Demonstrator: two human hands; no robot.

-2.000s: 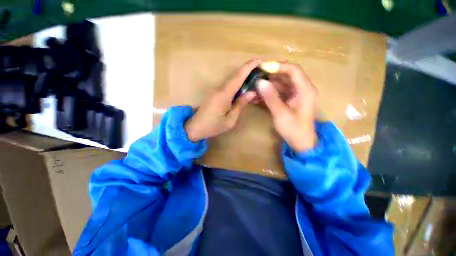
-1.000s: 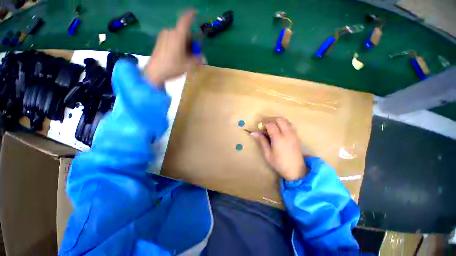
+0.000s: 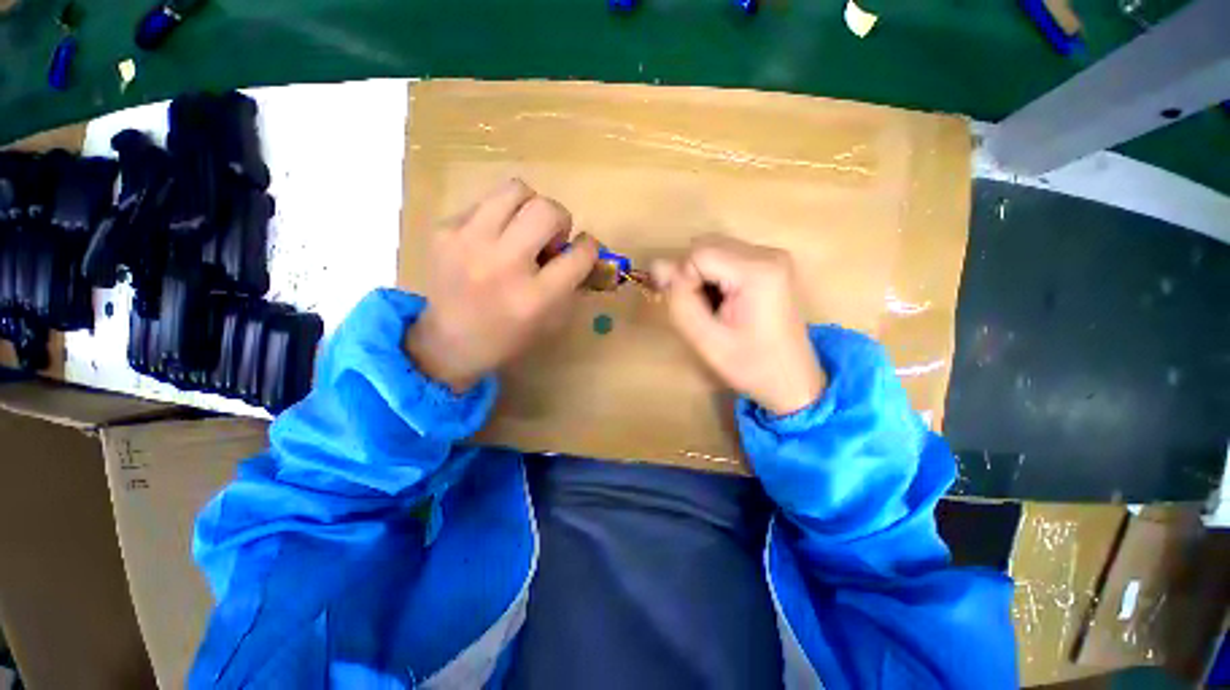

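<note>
My left hand (image 3: 502, 276) holds a blue battery cell (image 3: 615, 262) with a brown pad over the cardboard work mat (image 3: 809, 148). Most of the cell is hidden by my fingers. Thin lead wires (image 3: 639, 279) run from its right end to the fingertips of my right hand (image 3: 742, 313), which pinch the wire end. Whether my right hand also holds a thin tool cannot be told. A blue-green dot shows on the mat just below the cell.
Black plastic housings (image 3: 223, 256) stand in rows on a white sheet (image 3: 354, 148) at left. A carton (image 3: 189, 499) is at lower left. The green belt (image 3: 540, 41) runs along the far side with cells and scraps. A grey metal bar (image 3: 1093, 88) and dark green mat (image 3: 1079, 337) are at right.
My left hand has come back from the belt to above the mat with a blue cell. My right hand now touches its wires. The black housing held two seconds ago is gone from my hands.
</note>
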